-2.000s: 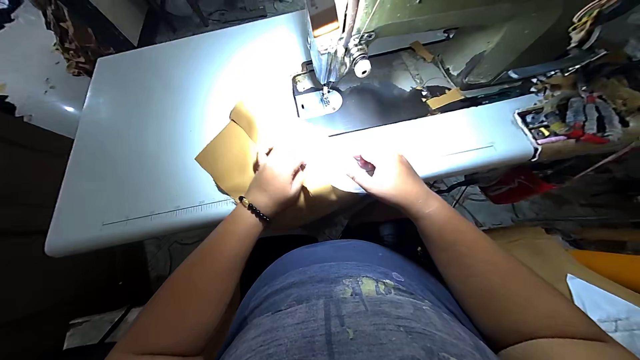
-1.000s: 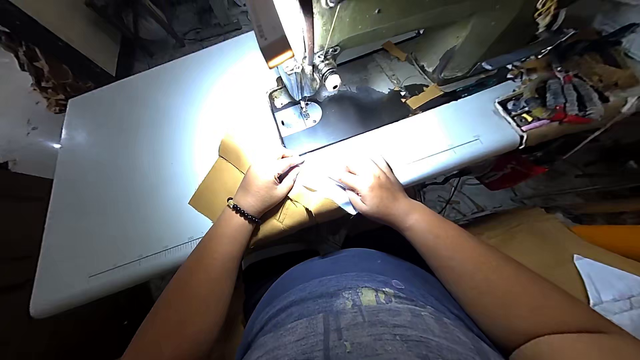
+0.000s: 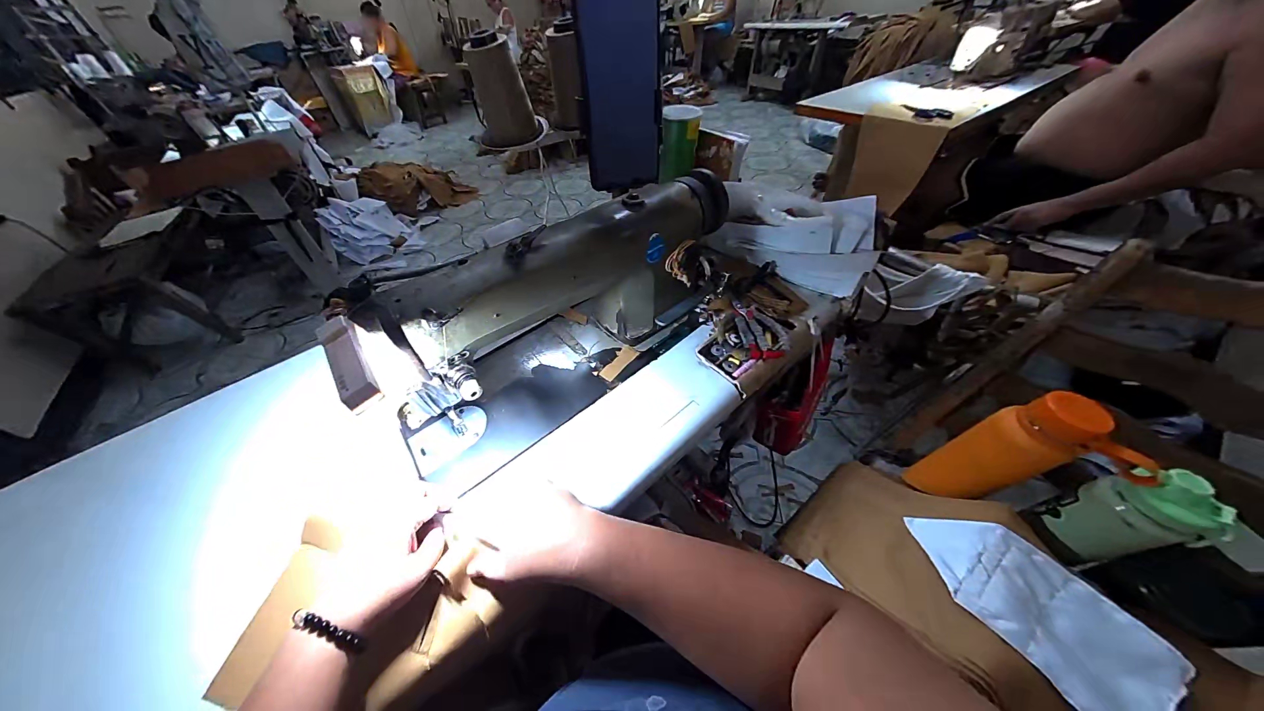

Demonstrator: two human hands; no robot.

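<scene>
Tan fabric [image 3: 267, 612] lies on the white table of a sewing machine [image 3: 553, 267], near its front edge. My left hand [image 3: 385, 563], with a black bead bracelet at the wrist, rests on the fabric, thumb and fingers close together at its upper edge. Close beside it, my right hand [image 3: 533, 533] bends its fingers over the fabric's right part. Glare washes out both hands' fingertips, so their exact hold is hard to see. The needle and presser foot [image 3: 459, 420] stand just beyond the hands, over a metal plate.
A tray of small tools [image 3: 741, 346] sits at the table's right end. An orange bottle [image 3: 1007, 444], a green bottle [image 3: 1145, 513] and a white quilted fabric piece [image 3: 1057, 612] lie at right. A person [image 3: 1136, 118] sits by another sewing table [image 3: 928, 94]; other people are farther back.
The view has swung up and to the right, now showing the room. My right hand has come close beside my left; the white piece under it earlier is no longer distinct.
</scene>
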